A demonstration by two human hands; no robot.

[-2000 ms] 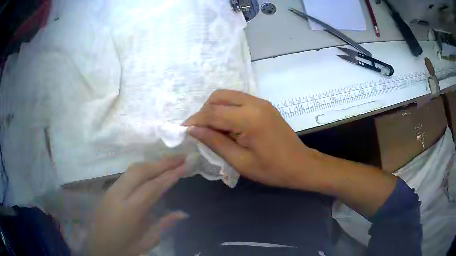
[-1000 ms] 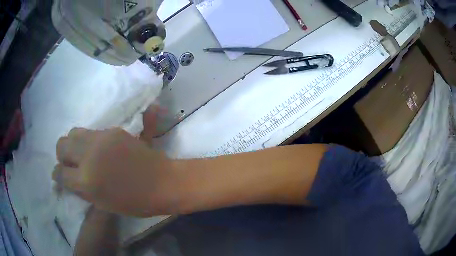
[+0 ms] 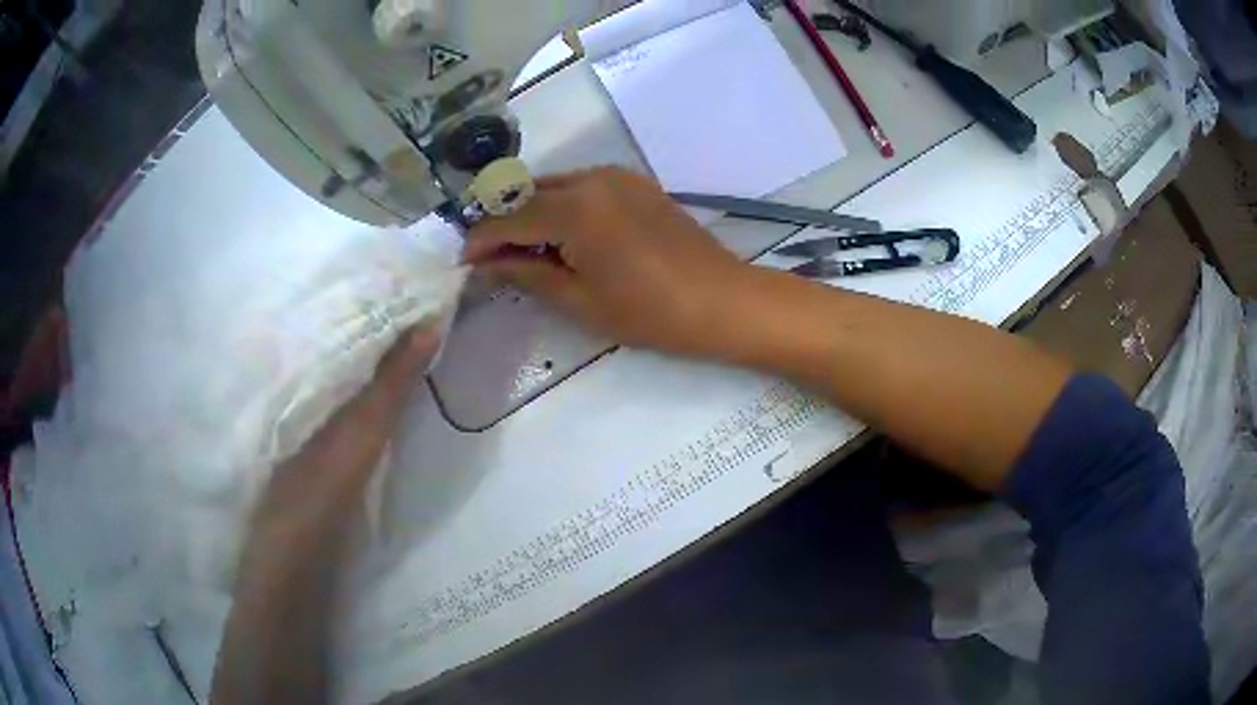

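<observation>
The white fabric piece [image 3: 310, 324] lies bunched on the left of the machine bed, its right end at the needle area of the sewing machine [image 3: 331, 103]. My right hand [image 3: 607, 255] pinches the fabric's edge between thumb and fingers, just beside the presser foot [image 3: 462, 209], which it partly hides. My left hand [image 3: 331, 455] is blurred and lies along the fabric's near edge, its fingertips holding the fabric left of the needle area.
Tweezers [image 3: 786, 212] and black thread snips [image 3: 882, 251] lie right of my right hand. Behind are a notepad [image 3: 717, 103], a red pencil [image 3: 844, 80] and a screwdriver [image 3: 972, 97]. A wooden-handled tool [image 3: 1082, 159] and cardboard box [image 3: 1110, 310] are at right.
The fabric has come from the table's front edge to under the machine head, now in view. My right hand has moved from the fabric's left part to the needle area.
</observation>
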